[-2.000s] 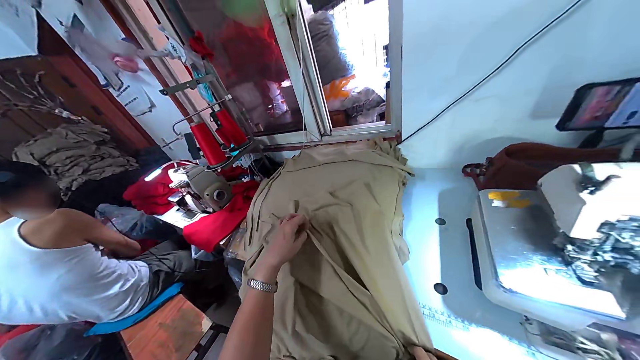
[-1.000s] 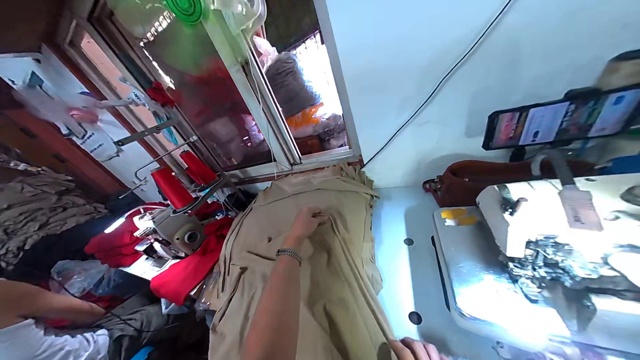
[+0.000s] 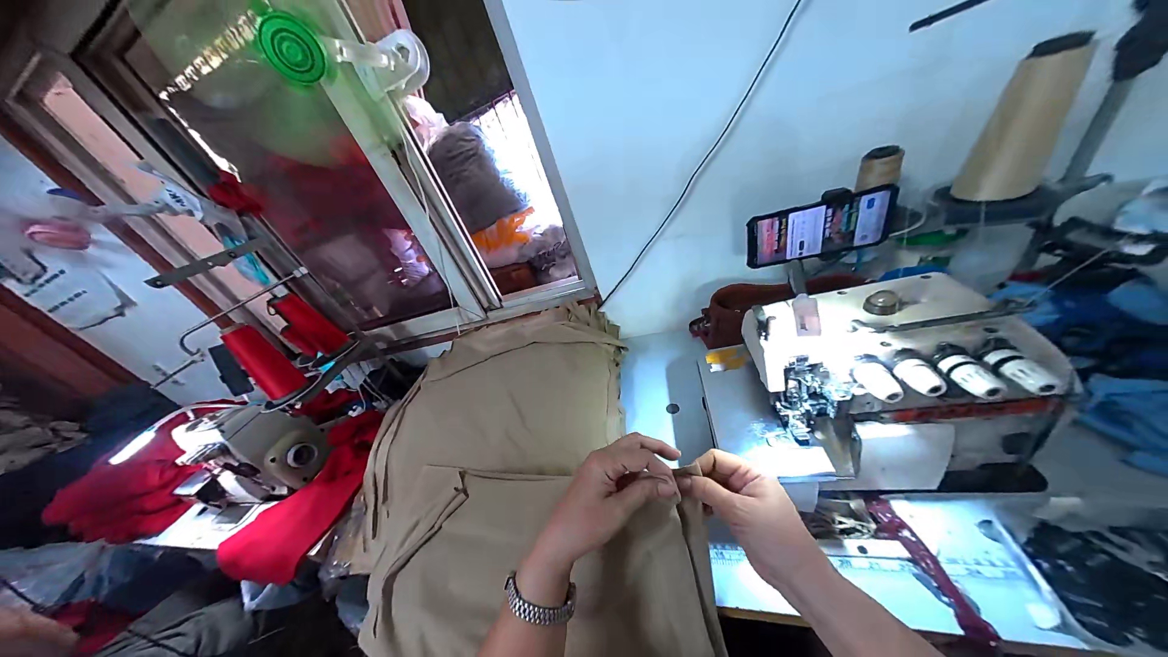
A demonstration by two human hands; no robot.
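Both hands meet at the right side of a pile of khaki fabric pieces (image 3: 520,392). My left hand (image 3: 625,484), with a metal watch on the wrist, pinches the upper edge of a khaki fabric piece (image 3: 639,566) between thumb and fingers. Close against it on the right, my right hand (image 3: 730,493) pinches the same edge. The held piece hangs down toward me over the table's front. To the right of the hands stands an overlock sewing machine (image 3: 912,365), its needle area lit brightly.
A phone (image 3: 821,226) stands above the machine, near thread cones (image 3: 1027,119). At left are another sewing machine (image 3: 265,447), red fabric (image 3: 319,511) and red thread cones (image 3: 265,360). Part of another person's arm (image 3: 36,630) shows at lower left. A window (image 3: 401,182) is behind the pile.
My left hand has left the middle of the pile and come to the fabric edge at the right, beside my right hand, which is now fully in view. The view has turned to the right.
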